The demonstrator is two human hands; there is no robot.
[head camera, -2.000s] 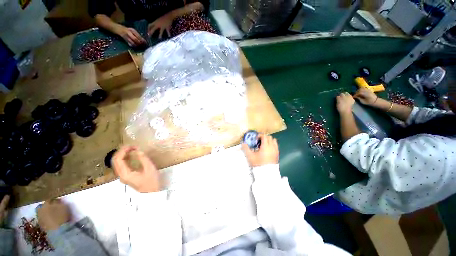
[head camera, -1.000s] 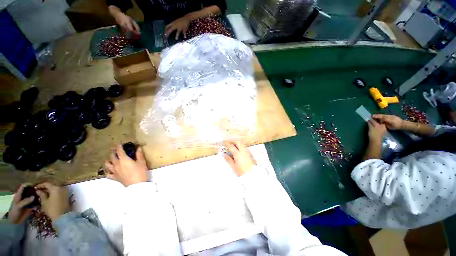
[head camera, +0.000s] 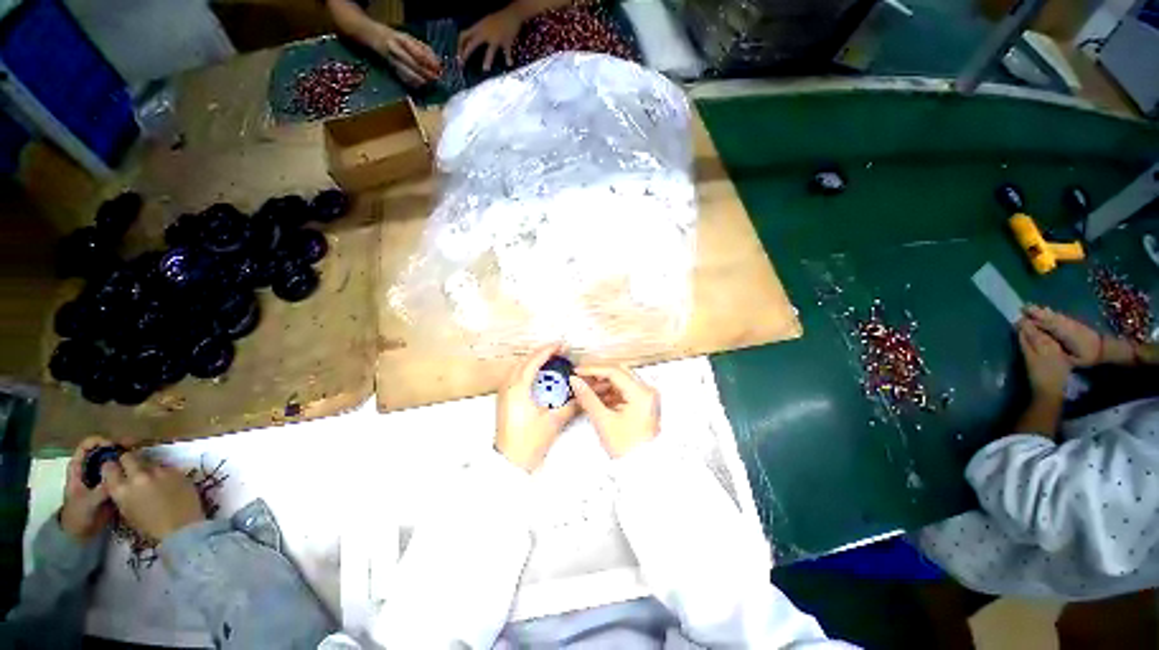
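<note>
My left hand [head camera: 525,413] holds a small round part-assembled unit [head camera: 552,385] with a black rim and a bluish-white face, in front of the bag. My right hand [head camera: 618,409] is at the unit's right side, its thumb and fingers touching or almost touching the rim; I cannot tell if it grips. The large clear plastic bag [head camera: 559,191] of white discs lies just beyond my hands, very bright and washed out. Black round housings [head camera: 165,292] lie in a loose pile on the left board.
A small open cardboard box [head camera: 378,144] stands left of the bag. The white work surface [head camera: 445,464] is below my hands. A left neighbour's hands hold a black housing [head camera: 102,464]. On the green bench lie small coppery pieces [head camera: 892,364] and a yellow tool [head camera: 1045,244] near a right-hand worker.
My left hand has moved right from the left board with the housing. My right hand has moved in beside it from the bag's front edge. The unit now shows a bluish-white face.
</note>
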